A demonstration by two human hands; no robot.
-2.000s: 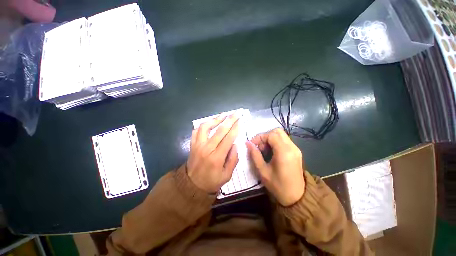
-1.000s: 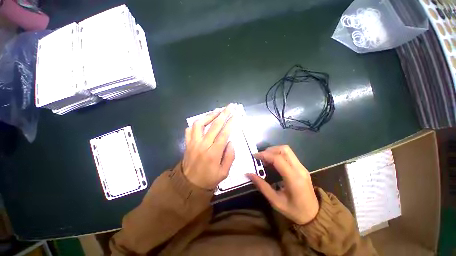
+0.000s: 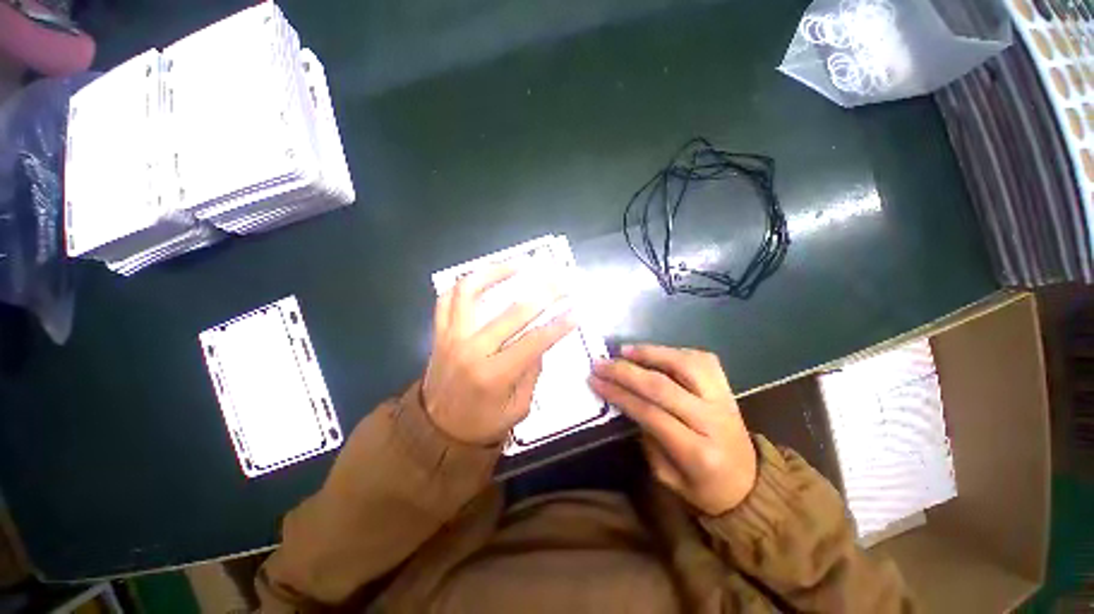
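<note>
A white backing card point(image 3: 558, 390) with a black border line lies in front of me at the table's near edge. My left hand point(image 3: 486, 354) lies over its left and upper part, palm down, fingers slightly spread. My right hand point(image 3: 684, 414) is at the card's right edge, thumb and fingertips together there. Whether a cord is between those fingertips is too small to tell. A loose black cord bundle point(image 3: 782, 228) lies on the table, up and right of the card. A second backing card point(image 3: 274, 390) lies apart to the left.
A tall white card stock point(image 3: 228, 126) stands back left, beside a crumpled plastic bag point(image 3: 34, 216) and a pink object point(image 3: 46, 42). A translucent bag or tray point(image 3: 894, 54) with white rings is back right, near stacked sheets point(image 3: 1020, 168). An open carton point(image 3: 990, 480) holds a white stack.
The whole view has shifted slightly. My right hand went from the card's right edge to its lower right corner with fingers apart, and is now back at the edge with fingertips closed. My left hand stays on the card.
</note>
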